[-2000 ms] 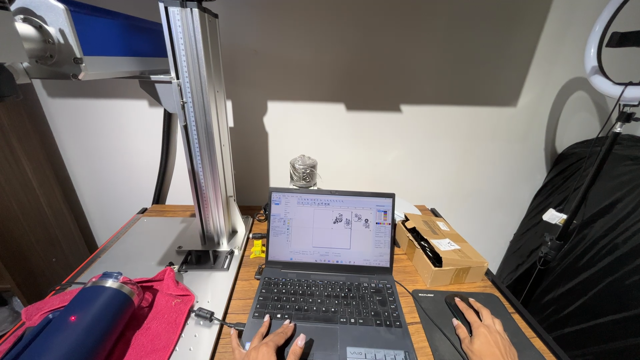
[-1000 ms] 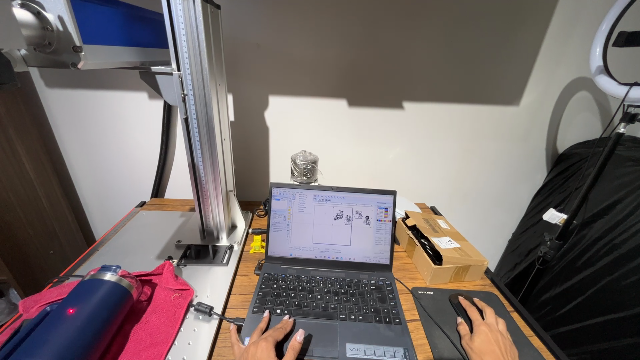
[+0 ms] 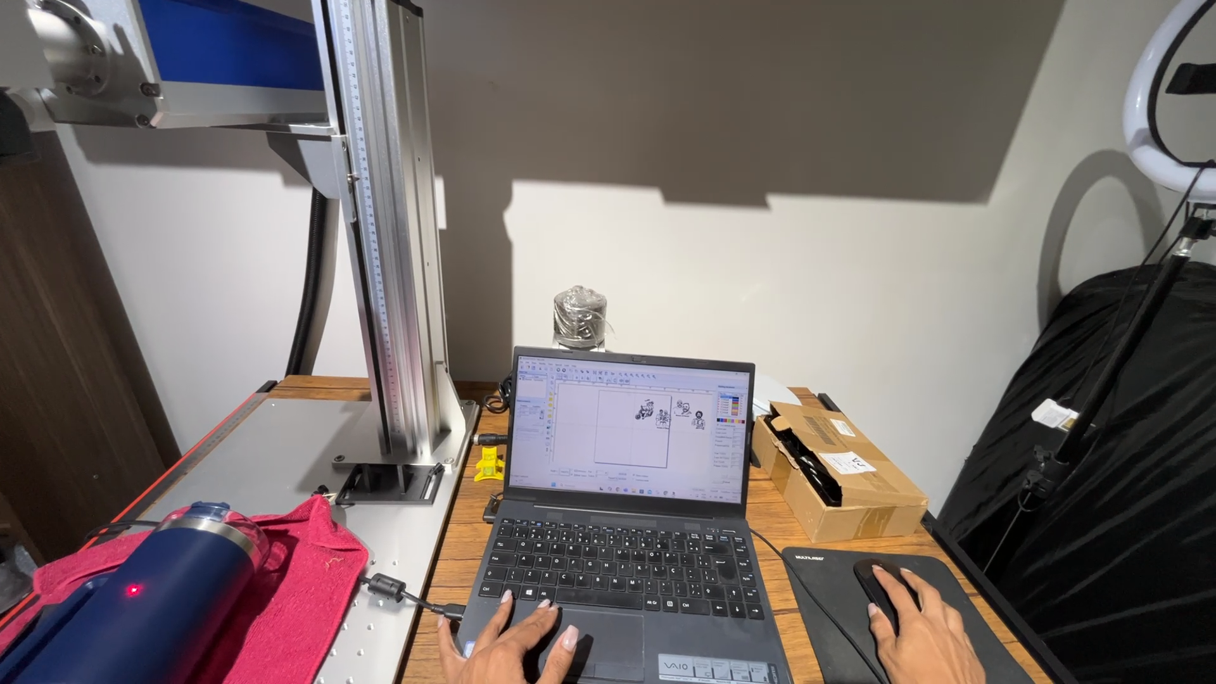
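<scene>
My right hand (image 3: 921,627) rests over a black computer mouse (image 3: 885,591) on a dark mouse pad (image 3: 825,570) at the lower right. My left hand (image 3: 508,646) lies with fingers spread on the left palm rest and touchpad of a VAIO laptop (image 3: 617,560), holding nothing. Several small black line drawings show on its lit screen (image 3: 627,427), inside and beside a square outline. At the lower left, a dark blue insulated tumbler (image 3: 142,608) lies on its side on a pink cloth (image 3: 309,570), with a red light dot on its body.
A metal column (image 3: 389,237) with a ruler scale carries a blue and silver machine arm (image 3: 228,57) over a metal base plate (image 3: 285,427). An opened cardboard box (image 3: 855,484) sits behind the mouse pad. A yellow object (image 3: 489,464) lies left of the laptop. A ring light (image 3: 1140,114) stands right.
</scene>
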